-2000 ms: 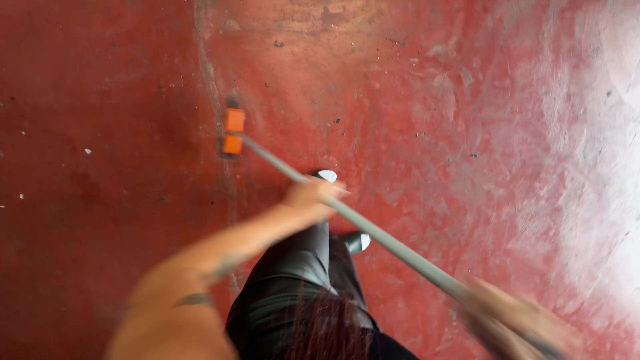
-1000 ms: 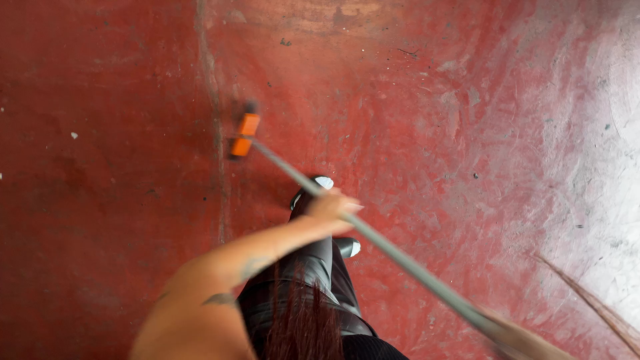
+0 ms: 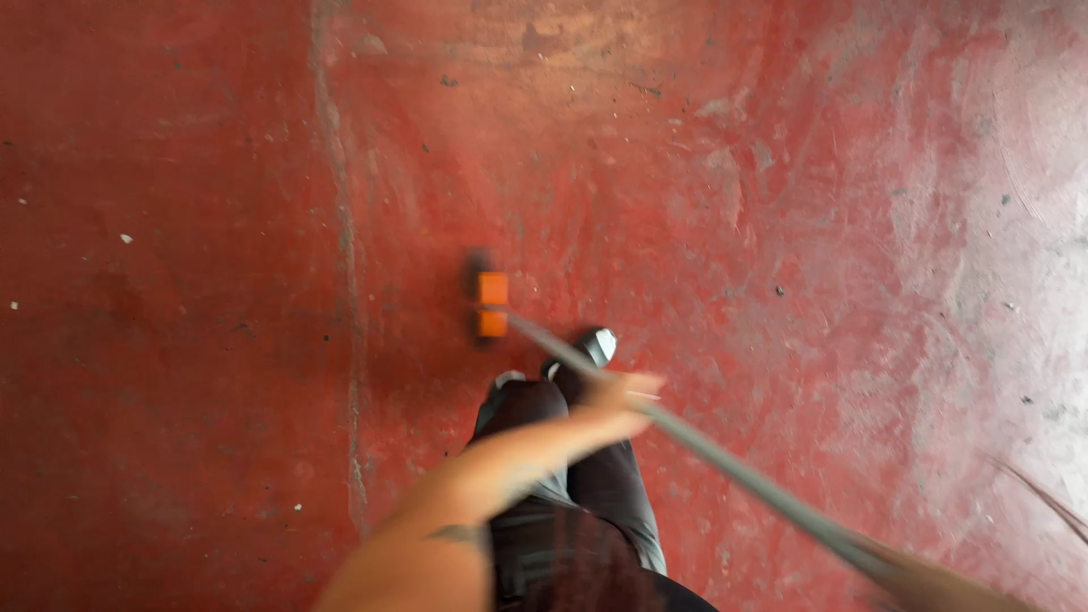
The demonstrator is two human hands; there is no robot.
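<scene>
A broom with an orange head [image 3: 492, 304] and dark bristles rests on the red floor [image 3: 212, 153], just ahead of my feet. Its long grey handle [image 3: 731, 466] runs down to the lower right. My left hand [image 3: 616, 401] is closed around the handle's lower part, blurred by motion. At the lower right edge the handle's upper part meets my right hand [image 3: 892, 565], which is badly blurred and partly out of frame; its fingers cannot be made out.
My shoes [image 3: 602, 347] and dark-clad legs are below the broom head. A pale crack [image 3: 348, 246] runs along the floor at left. Small white bits [image 3: 126, 239] and dark specks [image 3: 779, 291] are scattered about. Strands of hair [image 3: 1041, 497] hang at lower right.
The broom head has come off the floor crack to its right, nearer my feet. My feet have shifted in their stance. The left hand keeps hold of the handle.
</scene>
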